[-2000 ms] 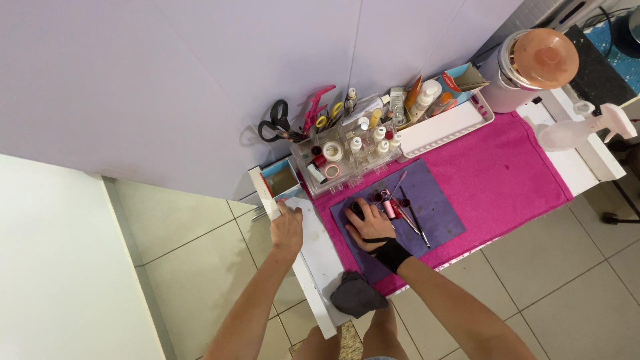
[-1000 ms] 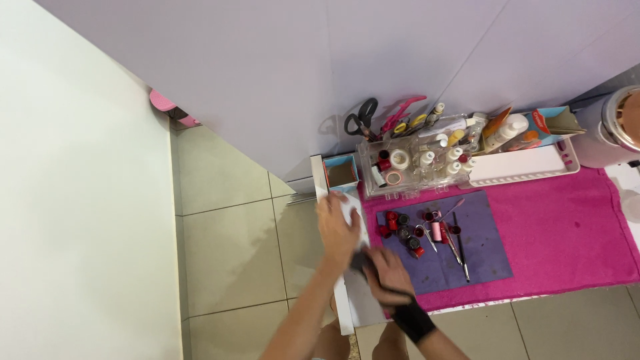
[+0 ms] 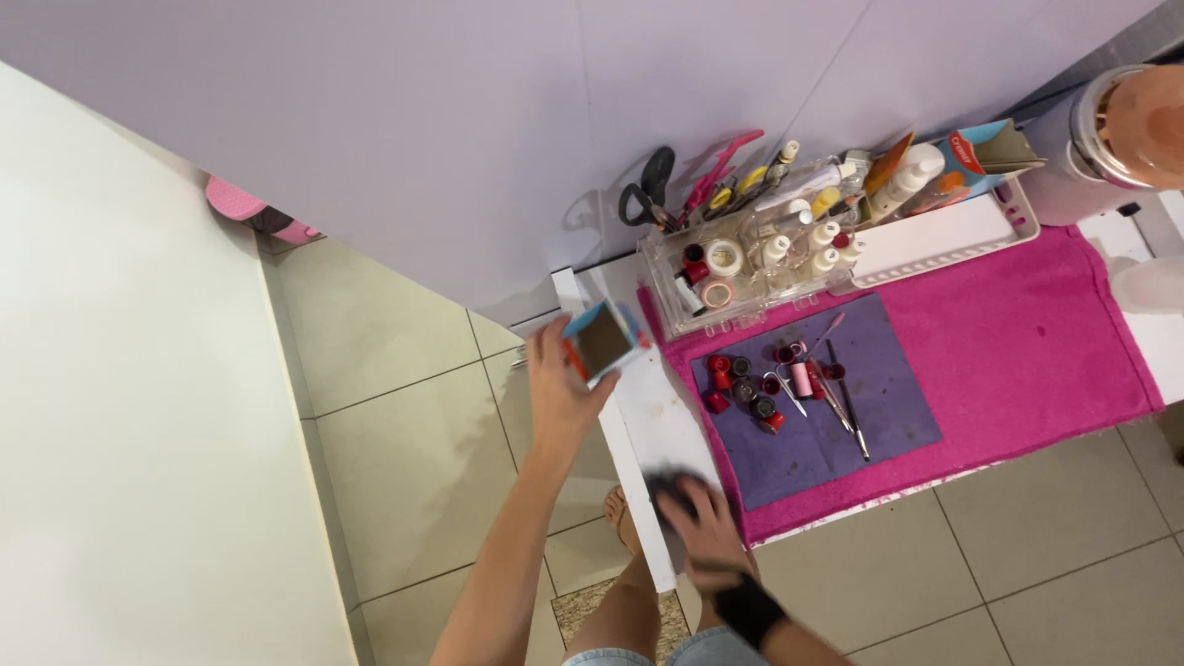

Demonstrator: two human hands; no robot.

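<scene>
My left hand grips a small open cardboard box, blue and red outside, over the left end of the white table. My right hand, with a black band at the wrist, presses a dark cloth against the white tabletop near its front left corner; both are blurred. To their right, a purple mat lies on a pink towel. On the mat are several small red and dark nail polish bottles, small scissors, a pink bottle and a thin brush.
Along the wall stand a clear plastic organizer with bottles and tape rolls, black-handled scissors, a white plastic basket, another cardboard box and a large lidded container. A translucent bottle is at the right edge.
The small box, earlier at the table's back left corner, is now in my left hand. My right hand has moved off the purple mat to the front left, onto the dark cloth. The view has shifted left.
</scene>
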